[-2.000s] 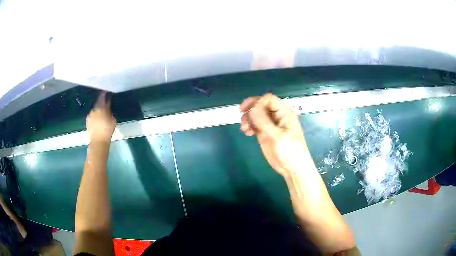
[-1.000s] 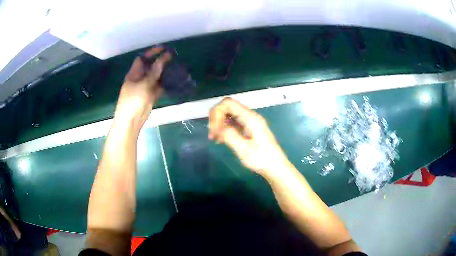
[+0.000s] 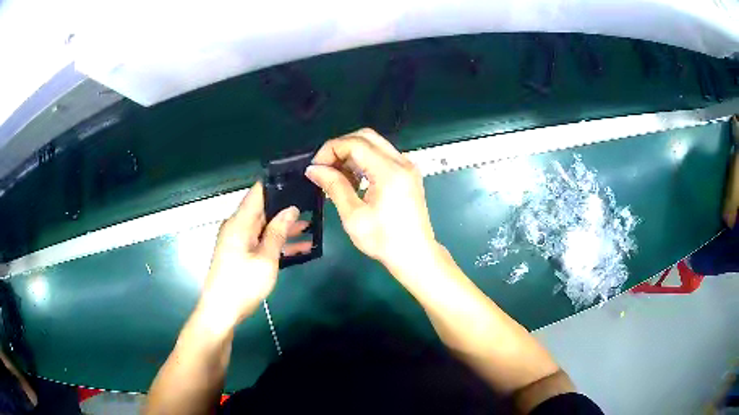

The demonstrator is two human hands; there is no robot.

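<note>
A black plastic housing (image 3: 293,194) is held upright over the metal edge rail, its solid panel at the top and its open window at the bottom. My left hand (image 3: 258,247) grips its left side and lower end, with fingers showing through the window. My right hand (image 3: 369,190) is at the housing's upper right edge, thumb and index fingertips close together there. Whether a film piece is between them cannot be told. A whitish, glittering film scrap pile (image 3: 585,243) lies on the green workbench top (image 3: 389,324) at the right.
Blurred dark housings lie on the green conveyor belt (image 3: 202,146) beyond the pale metal rail (image 3: 502,148). A white overhead cover (image 3: 324,32) crosses the top. Parts of other people show at the right edge and lower left corner. A red stool (image 3: 677,278) stands below the bench at right.
My left hand has come back from the belt toward me with the housing, now over the rail. My right hand has moved from beside it to the housing's upper edge. The view has shifted slightly.
</note>
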